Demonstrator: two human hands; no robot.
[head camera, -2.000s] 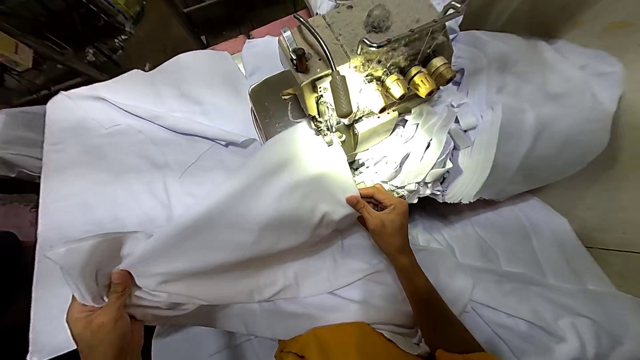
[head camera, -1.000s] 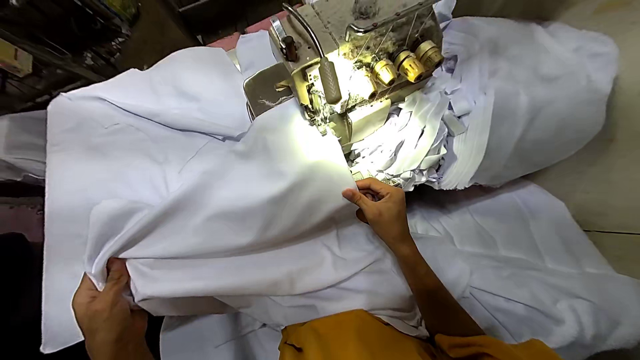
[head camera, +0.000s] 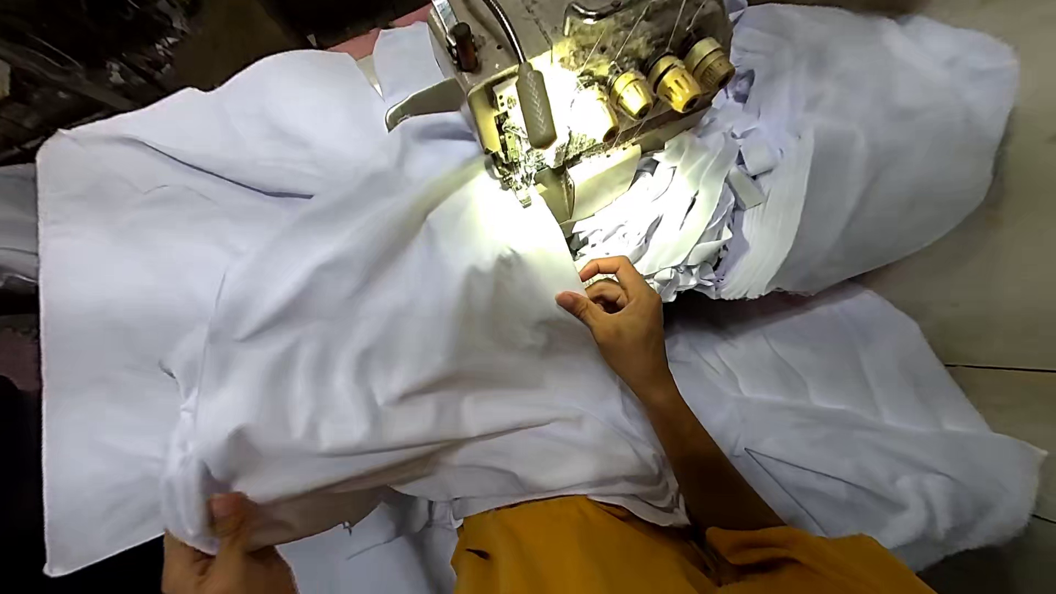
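Observation:
White fabric (head camera: 396, 330) spreads over my lap and runs up to the needle area of an overlock sewing machine (head camera: 536, 49), under a bright lamp. At the lower left, my left hand (head camera: 227, 544) pinches the fabric's near edge between thumb and fingers. My right hand (head camera: 619, 309) grips the fabric's right edge, a short way below the presser foot (head camera: 520, 186). The cloth hides part of the machine's plate. Several yellow thread tension dials (head camera: 676, 82) sit on the machine's front.
Cut white fabric strips (head camera: 668, 214) heap beside the machine, against a large white cloth bundle (head camera: 891, 148). More white cloth (head camera: 833, 396) lies at the lower right, over a tiled floor (head camera: 998, 305). Dark clutter fills the upper left.
My left hand has moved down and, since one second ago, the fabric by it has spread out more broadly. My right hand still holds the right edge.

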